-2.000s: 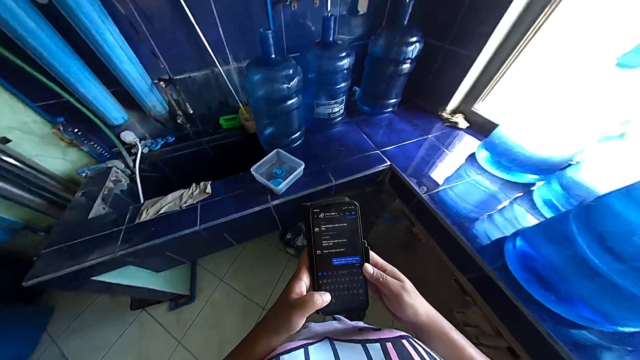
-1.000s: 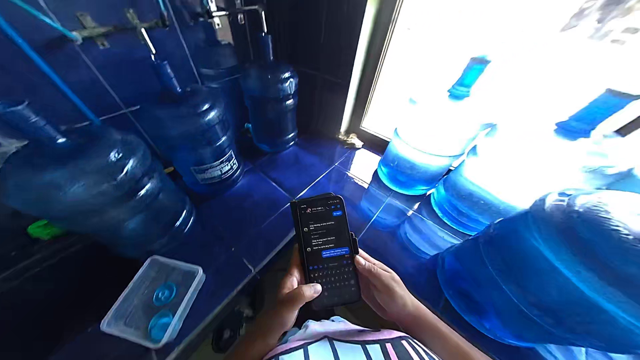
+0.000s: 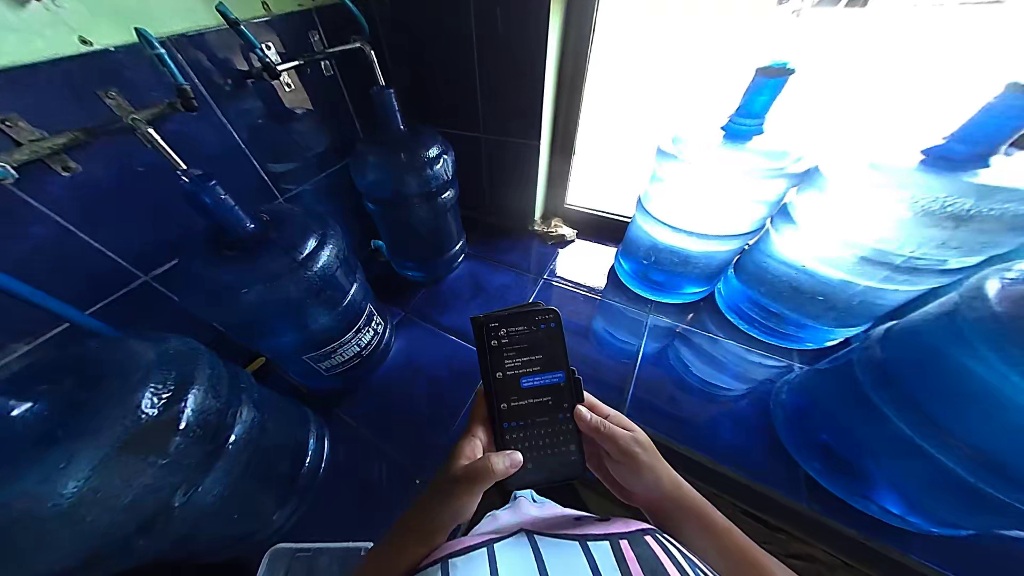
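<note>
A smartphone [image 3: 532,400] in a dark case is held upright in front of my striped shirt, its lit screen showing a chat and a keyboard. My left hand [image 3: 480,460] grips the phone's left side, with the thumb over the lower left of the screen. On the other side, my right hand [image 3: 620,448] holds the phone's right edge, its thumb beside the case. The fingers behind the phone are hidden. Beyond it, a large blue water jug [image 3: 412,200] stands in the corner under a metal spout, and another labelled jug [image 3: 280,296] is nearer on the left.
Filled water jugs [image 3: 688,232] stand on the blue tiled ledge [image 3: 584,320] by the bright window. A big jug [image 3: 144,448] lies close at the lower left. Metal filling pipes [image 3: 144,128] run along the left wall. Part of a clear plastic container [image 3: 316,556] shows at the bottom edge.
The view has swung strongly toward the window and jugs. Both hands keep hold of the phone. A new line of chat shows below the blue bubble on its screen.
</note>
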